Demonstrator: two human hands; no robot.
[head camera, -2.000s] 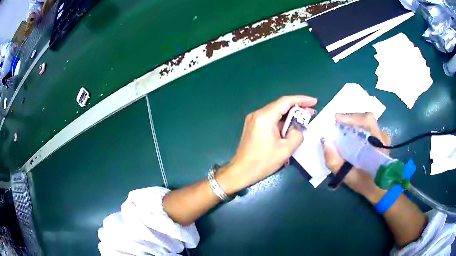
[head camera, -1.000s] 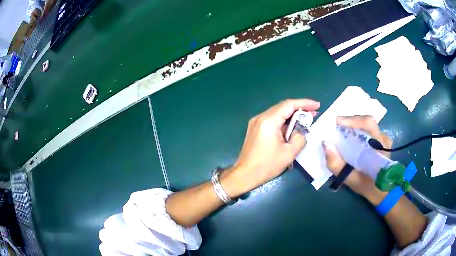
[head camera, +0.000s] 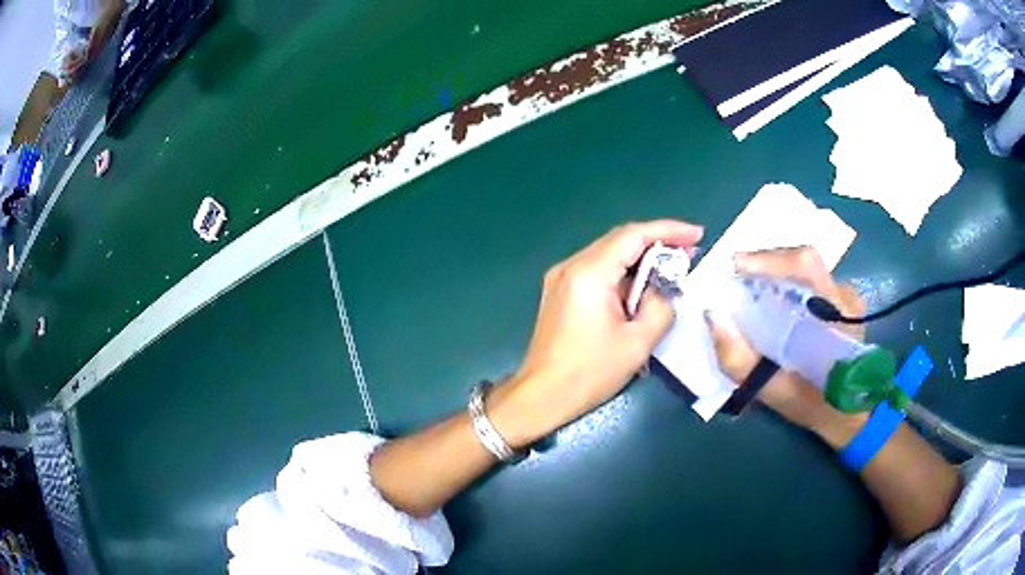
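My left hand holds a small white plastic housing between thumb and fingers, its open side facing right. My right hand holds a clear glue syringe with a green cap and a clear hose. The syringe's front end points at the housing; its tip is too washed out to tell whether it touches. A white paper sheet with a black edge lies under both hands. A black cable runs to the syringe barrel from the right.
A rusty white rail borders the green belt, where a white unit lies. Dark strips with white borders, loose white sheets, a small white paper and shiny bags lie to the right. A dark tray is at upper left.
Both hands and the syringe appear slightly further left along with the table scene. Both grips stay the same. The white unit on the belt has moved right relative to the rail.
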